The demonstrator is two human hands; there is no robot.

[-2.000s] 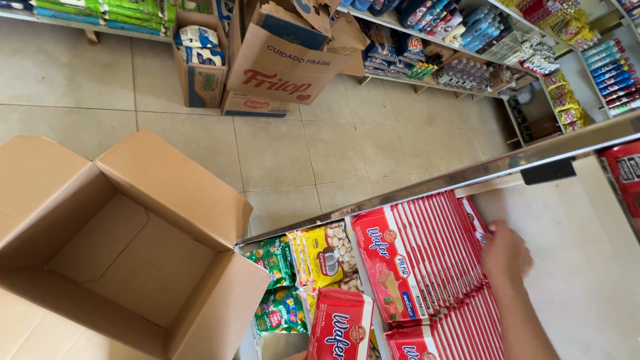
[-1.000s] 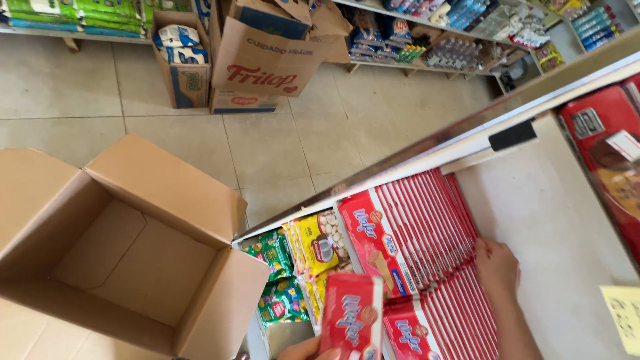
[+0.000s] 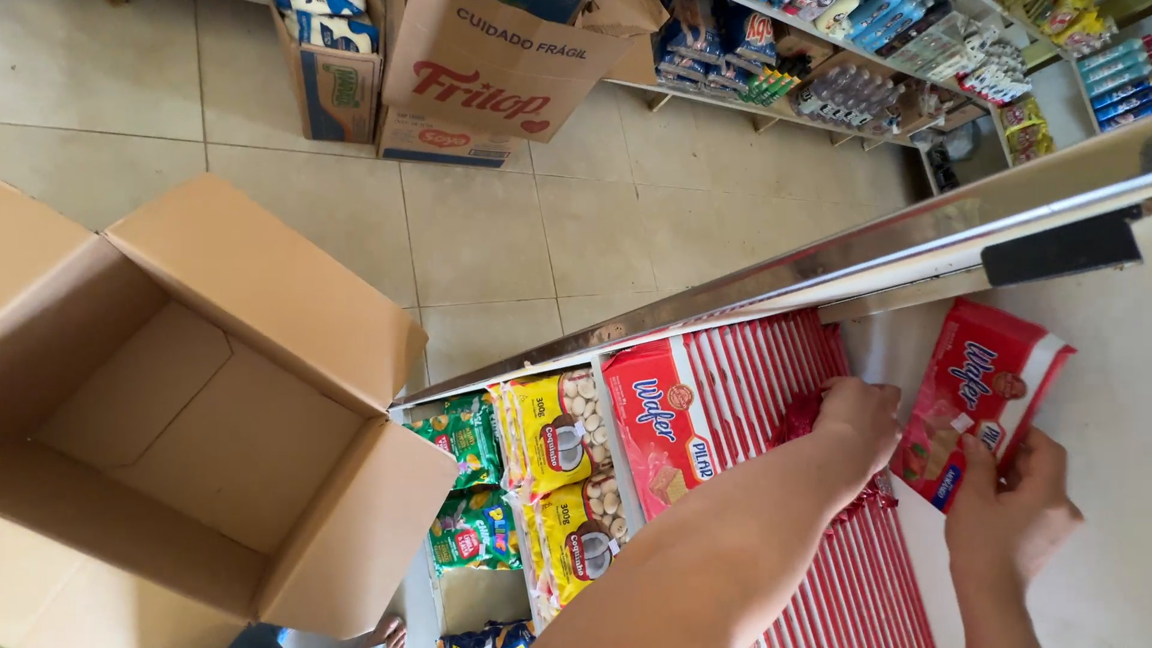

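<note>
My right hand (image 3: 1017, 513) holds a red wafer packet (image 3: 981, 400) at the far right, thumb on its front. My left arm reaches across a tight row of red-and-white wafer packets (image 3: 657, 423) standing on edge. At the right edge of that row, my left hand (image 3: 859, 427) bends down onto crumpled dark red wrapping (image 3: 801, 416); its fingertips are hidden. Left of the wafers, behind a thin divider, lie yellow coconut-biscuit bags (image 3: 553, 432) and green snack bags (image 3: 468, 441).
An open cardboard box (image 3: 207, 423) stands at the left. A metal-edged rail (image 3: 720, 306) runs along the shelf, with a black piece (image 3: 1062, 247) on it. Beyond, cartons (image 3: 486, 72) stand on the tiled floor before stocked shelves (image 3: 765, 99). Part of a person's foot (image 3: 389, 633) shows at the bottom.
One second ago my left hand held a wafer packet at the bottom and my right hand touched the row. Now my left hand is at the row, and my right hand, farther right, holds a packet.
</note>
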